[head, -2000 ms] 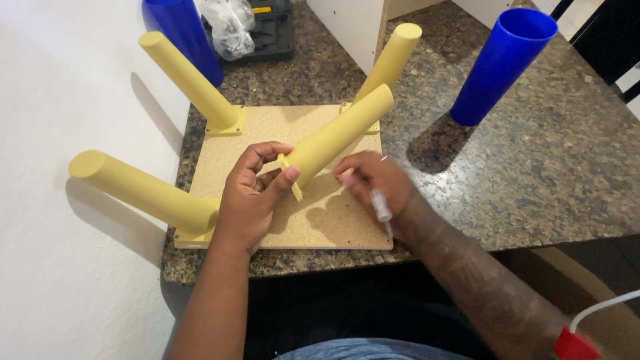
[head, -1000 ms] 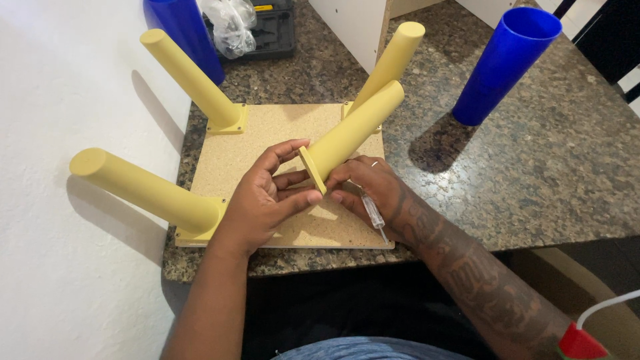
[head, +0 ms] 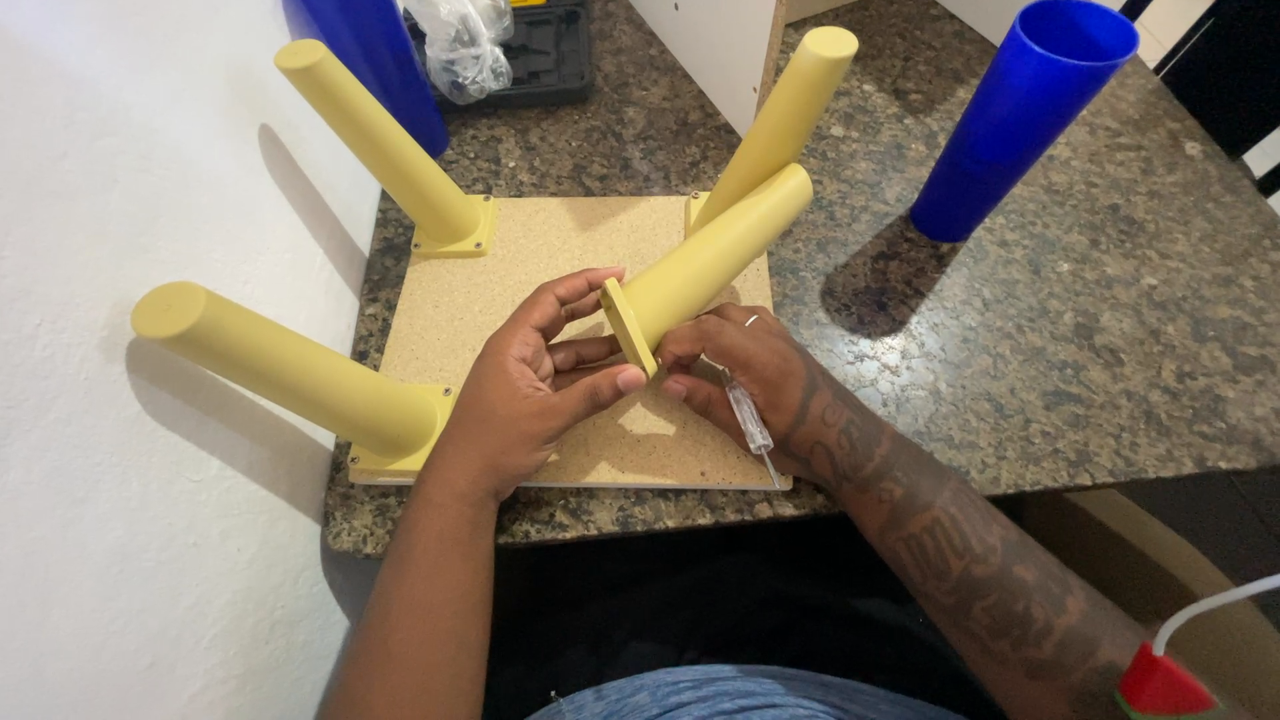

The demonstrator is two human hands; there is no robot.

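Observation:
My left hand [head: 540, 380] holds a loose yellow furniture leg [head: 715, 260] by its square mounting plate, the leg slanting up to the right. My right hand [head: 740, 370] has its fingertips at the lower corner of that plate; a small screwdriver with a clear handle [head: 750, 418] is tucked in this hand, its shaft pointing down. Whether a screw is between the fingertips cannot be told. Below both hands lies a square particleboard panel [head: 600, 450]. Yellow legs stand on its corners: back left [head: 385, 150], front left [head: 290, 370] and back right [head: 785, 110], with screws visible in their plates.
A blue tapered tumbler [head: 1020, 120] stands on the granite countertop [head: 1060, 360] at right. Another blue object [head: 370, 70], a clear plastic bag [head: 460, 50] and a black tool case [head: 555, 60] are at the back left. A white board [head: 710, 50] rises behind; a white wall [head: 150, 560] borders the left.
My right hand has come in from the right to the corner of the loose leg's plate. The loose leg has shifted slightly right in my left hand, its plate now steeper.

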